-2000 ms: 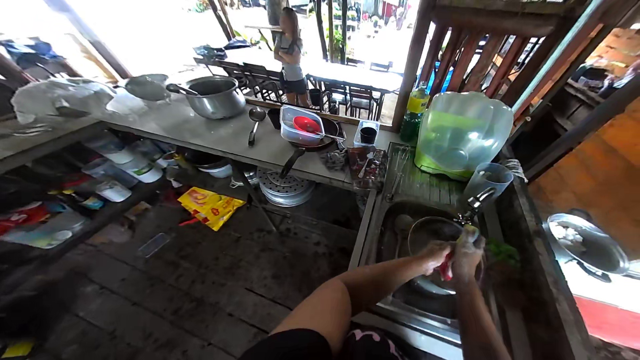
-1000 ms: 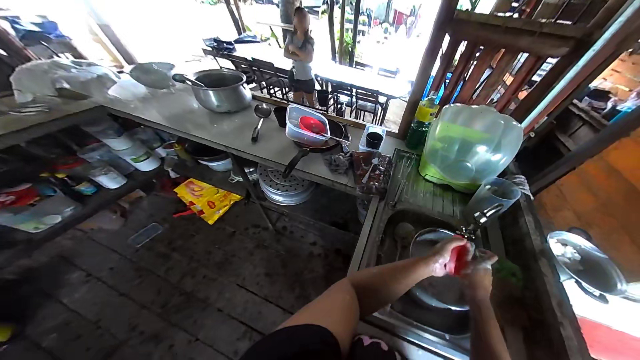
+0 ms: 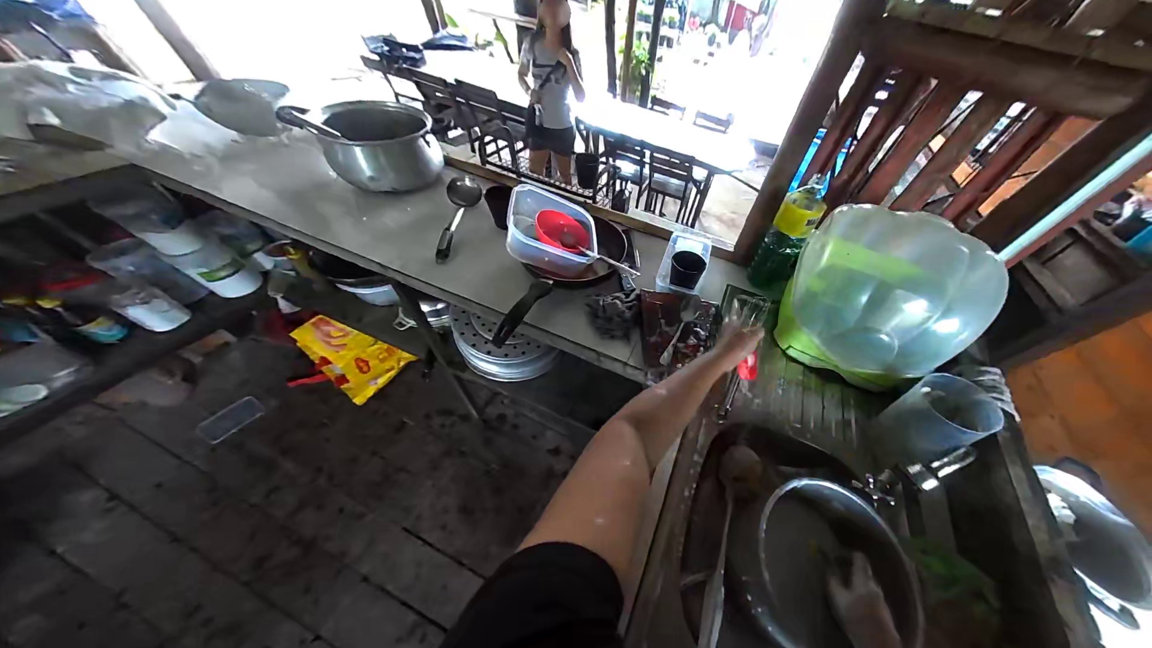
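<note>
My left hand (image 3: 742, 342) reaches to the ribbed drainboard (image 3: 792, 396), beside a clear glass (image 3: 749, 310). A small red object (image 3: 748, 365) shows just under it; blur hides whether the fingers hold either thing. Lower right, my right hand (image 3: 859, 598) is inside a round metal bowl (image 3: 792, 531) in the sink, its fingers blurred. Left of the bowl lies a long-handled spoon (image 3: 727, 531). The tap (image 3: 927, 472) stands at the bowl's upper right, with a clear plastic jug (image 3: 940, 416) behind it. Leafy greens (image 3: 954, 576) are right of the bowl.
A large translucent green basin (image 3: 891, 288) and a green bottle (image 3: 792, 229) stand behind the drainboard. The counter holds a frying pan (image 3: 612, 247) under a plastic container (image 3: 531, 238), a ladle (image 3: 461, 202) and a metal pot (image 3: 378, 148). A person (image 3: 551, 90) stands outside.
My hands were together over the bowl with a red object between them. They have parted: the left has moved forward to the drainboard, the right down into the bowl.
</note>
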